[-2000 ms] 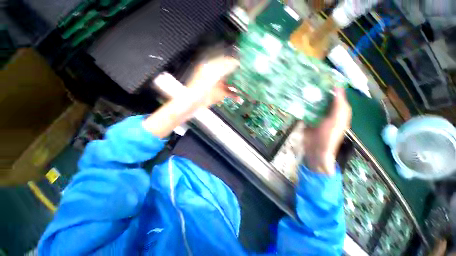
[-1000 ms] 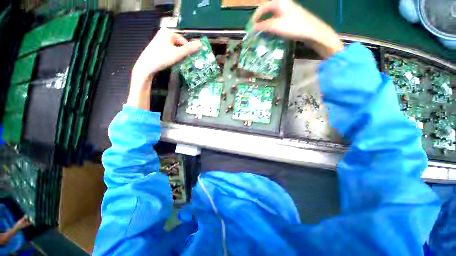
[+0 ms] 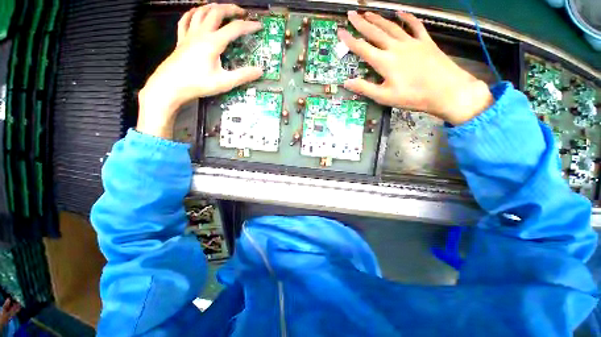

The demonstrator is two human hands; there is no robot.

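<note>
A solder pallet [image 3: 293, 160] with four nests lies on the conveyor. All four nests bear green circuit boards: upper left [image 3: 272, 49], upper right [image 3: 321, 56], lower left [image 3: 250, 122] and lower right [image 3: 334, 125]. My left hand [image 3: 198, 62] is spread over the left part of the upper left board, thumb near its lower edge and fingertips near its top. My right hand [image 3: 412, 66] is spread over the right part of the upper right board, fingertips and thumb on its right side. Both boards look flat; their outer edges are partly hidden by my hands.
The silver conveyor rail [image 3: 296, 191] runs in front of me. A stained bed [image 3: 415, 148] separates this pallet from another loaded pallet [image 3: 557, 125] at right. A black ribbed tray [image 3: 92, 105] and stacked boards [image 3: 33, 118] stand left. A brown box [image 3: 72, 263] and an empty pallet [image 3: 207, 230] are low left.
The upper left board, tilted in my left hand before, now lies flat in the pallet. My right hand has moved from the upper right board's top edge to its right side. Both hands have spread.
</note>
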